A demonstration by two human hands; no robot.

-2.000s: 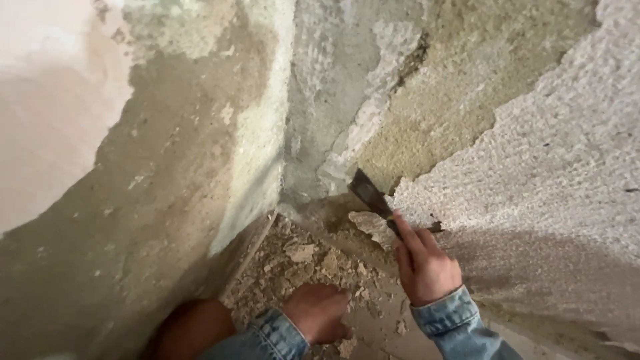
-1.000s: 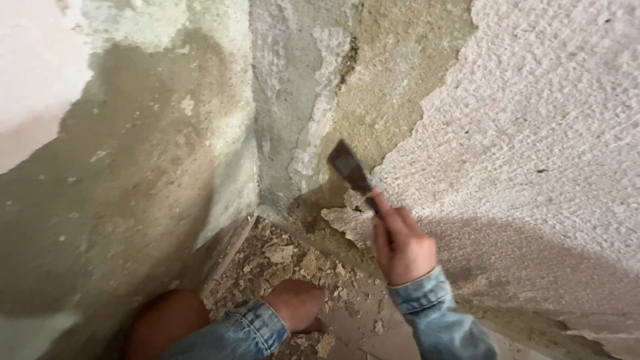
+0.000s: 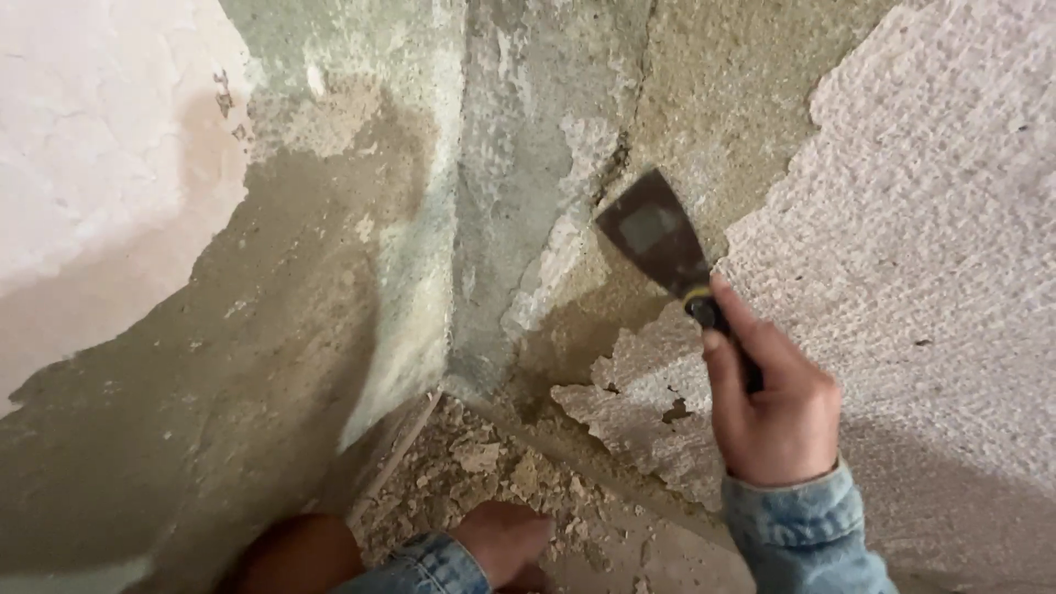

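My right hand (image 3: 771,396) is closed around the black handle of a putty knife (image 3: 660,235). The wide, dark blade points up and left over the bare tan part of the right wall, beside a crack. Textured white coating (image 3: 932,247) with a ragged edge lies to the right of the blade. My left hand (image 3: 505,540) is low in the view, over the flakes of coating (image 3: 528,478) on the floor; its fingers are partly hidden, and whether it holds anything does not show.
The left wall (image 3: 272,330) is partly bare, with white coating (image 3: 91,124) at its upper left. Both walls meet in a corner above the floor debris. A thin edge strip (image 3: 400,450) runs along the left wall's foot. A rounded brown shape, perhaps a knee (image 3: 301,553), is at the bottom left.
The putty knife in my right hand has moved up along the right wall and looks larger in the view. My left hand remains low by the debris. The view has shifted somewhat.
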